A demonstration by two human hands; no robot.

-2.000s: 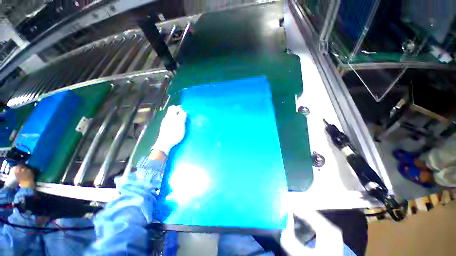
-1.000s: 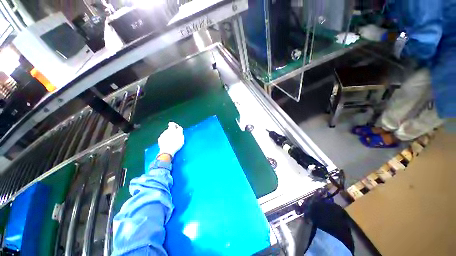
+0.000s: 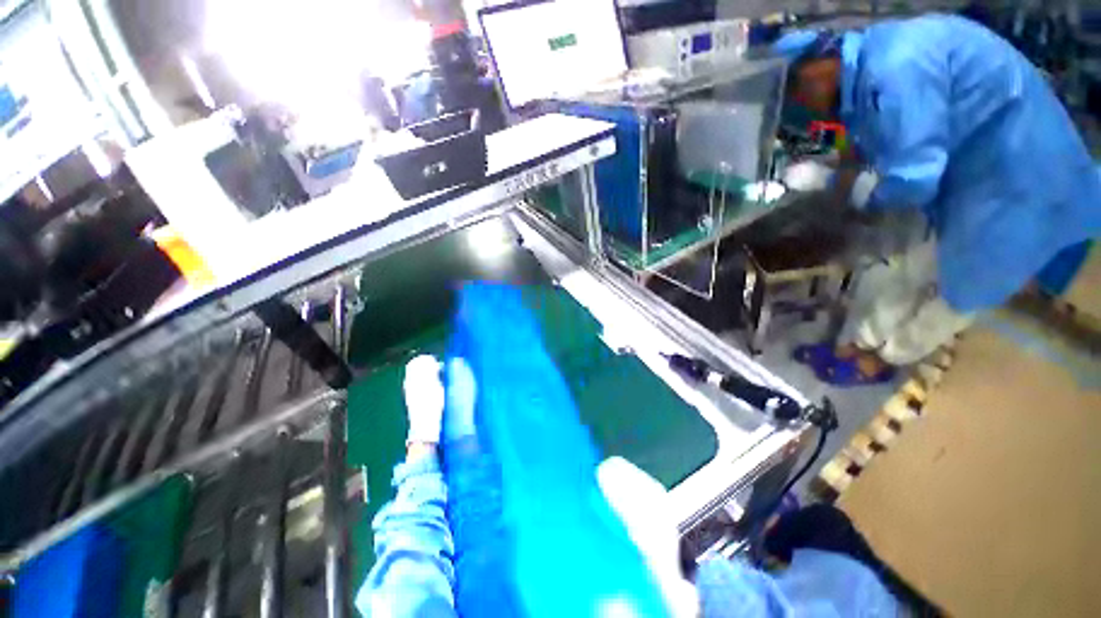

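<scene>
The blue-filmed enclosure (image 3: 531, 447) is in front of me over the green mat (image 3: 640, 417). It looks narrower and tilted, with two blue faces showing. Whether its lower edge touches the mat is hidden. My left hand (image 3: 424, 401), in a white glove, is against its left side near the far end. My right hand (image 3: 642, 513), in a white glove, is against its right side nearer to me. The fingertips of my right hand are hard to make out. The black electric screwdriver (image 3: 739, 389) lies on the pale table edge at the right.
Rollers (image 3: 272, 531) run at the left, with another blue unit (image 3: 67, 573) at lower left. A white shelf (image 3: 326, 235) with a black bin (image 3: 437, 163) crosses ahead. A person in a blue smock (image 3: 966, 145) bends over at the right, near a cardboard-topped pallet (image 3: 990, 471).
The enclosure has gone from lying flat to tilted. My right hand has come onto its right side. The view has lifted, showing the shelf, monitor and bending person. The screwdriver still lies on the edge.
</scene>
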